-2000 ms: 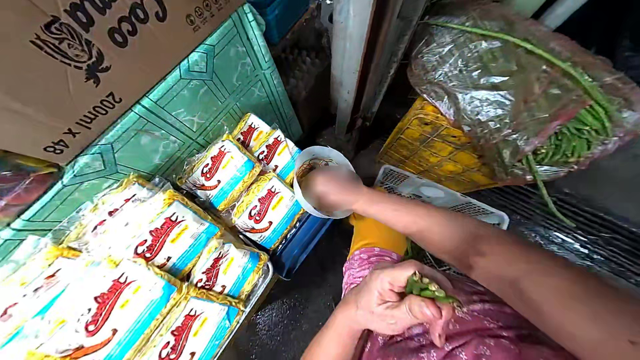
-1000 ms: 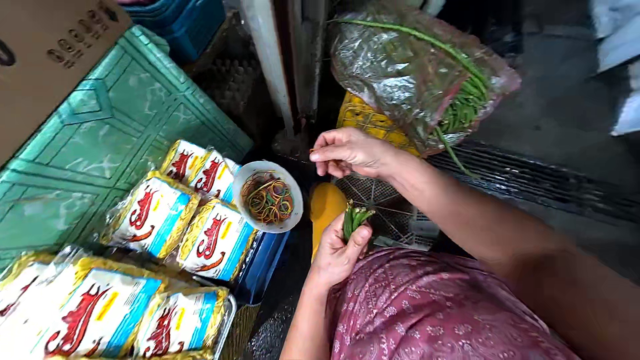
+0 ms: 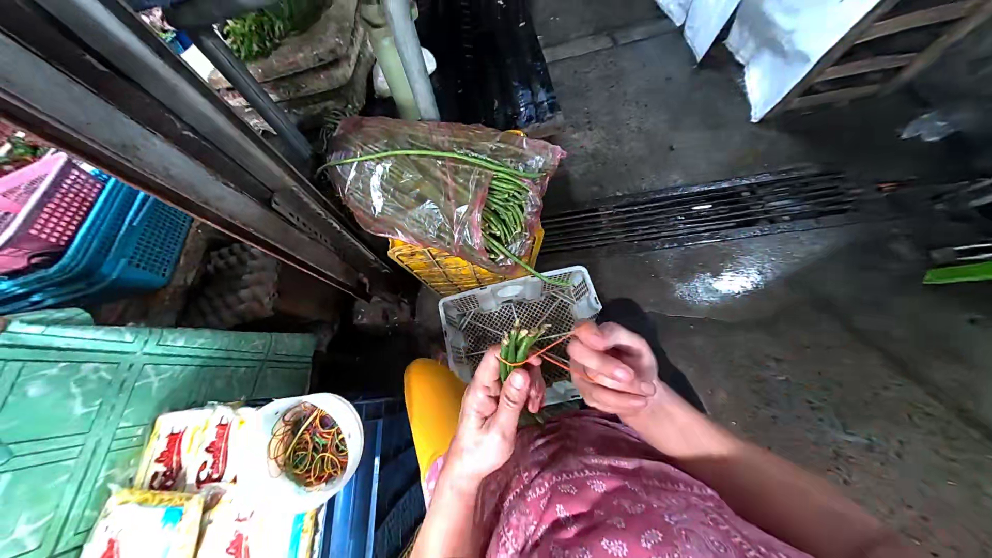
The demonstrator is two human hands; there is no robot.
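My left hand (image 3: pixel 496 407) grips a small bundle of green long beans (image 3: pixel 518 349) near its cut ends, which point up. An orange rubber band (image 3: pixel 554 345) loops around the bundle and stretches across to my right hand (image 3: pixel 614 368), whose fingers pinch its other end. Beneath both hands lies a white mesh plastic crate (image 3: pixel 515 291). To the lower left stands a white tub (image 3: pixel 353 434) of coloured rubber bands (image 3: pixel 310 446). More long beans (image 3: pixel 505 205) lie in a clear plastic bag (image 3: pixel 418 190) on a yellow crate (image 3: pixel 442 267) ahead.
Packaged goods (image 3: pixel 143 527) sit beside the tub, left of a blue crate (image 3: pixel 353 496). A green tiled surface (image 3: pixel 85 387) is at the left, with stacked baskets (image 3: pixel 147 236) behind. A metal post (image 3: pixel 186 155) rises at upper left; a floor grate (image 3: pixel 697 205) runs right.
My right hand was over the tub two seconds ago, then moved away to the right; now it stretches a rubber band from the bundle. The view has shifted strongly.
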